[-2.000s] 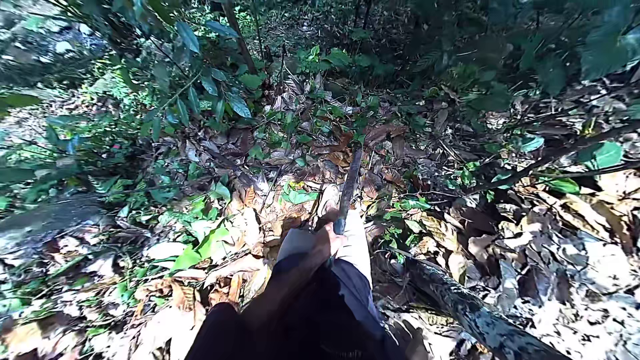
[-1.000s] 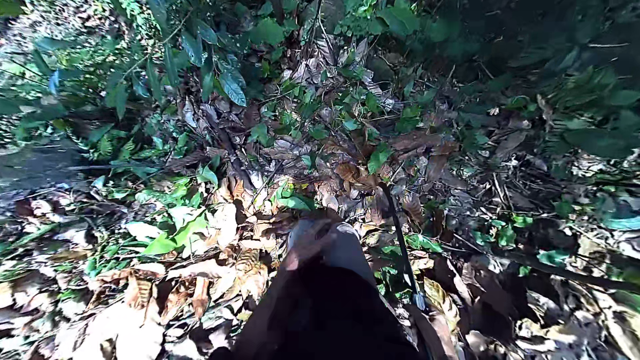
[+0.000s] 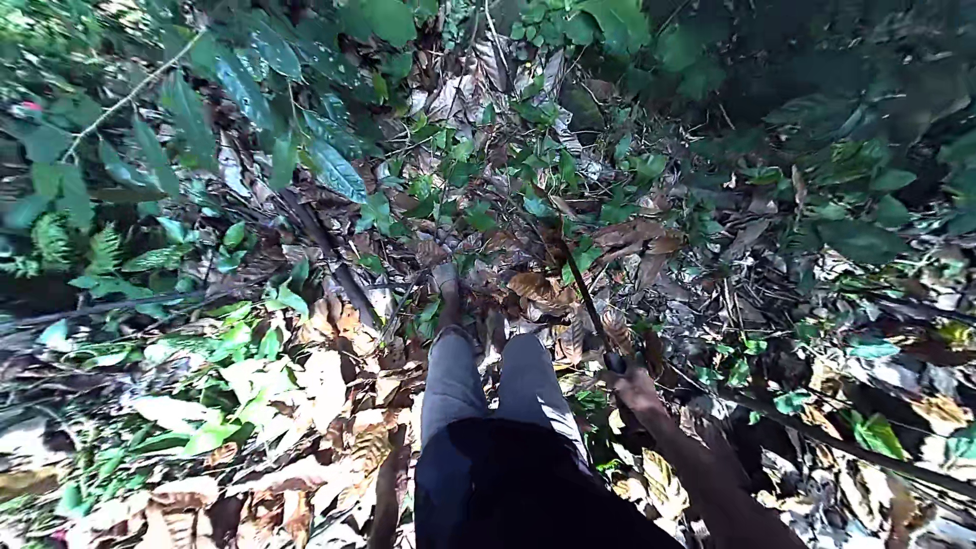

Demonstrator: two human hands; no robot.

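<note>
My right hand point(image 3: 637, 385), at the end of a bare forearm, is closed around the dark handle of a machete point(image 3: 585, 297). Its long narrow blade slants up and to the left, seen nearly edge-on, over brown dead leaves. The tip lies among leaves and small green plants, where its exact end is hard to make out. A blurred brown shape left of my dark clothing looks like my left hand or forearm point(image 3: 390, 480); its fingers cannot be made out. Between the hands are my legs in grey trousers point(image 3: 455, 381), with one foot point(image 3: 447, 282) on the litter.
Leaf litter point(image 3: 305, 488) and low green plants point(image 3: 221, 419) cover the ground. A dark stick point(image 3: 332, 255) lies ahead on the left, and a thin branch point(image 3: 823, 438) runs along the right. Leafy twigs point(image 3: 145, 95) overhang the upper left.
The machete, upright before my legs two seconds ago, now slants on the right. The arm seen across my lap one second ago is no longer there. More of both legs shows.
</note>
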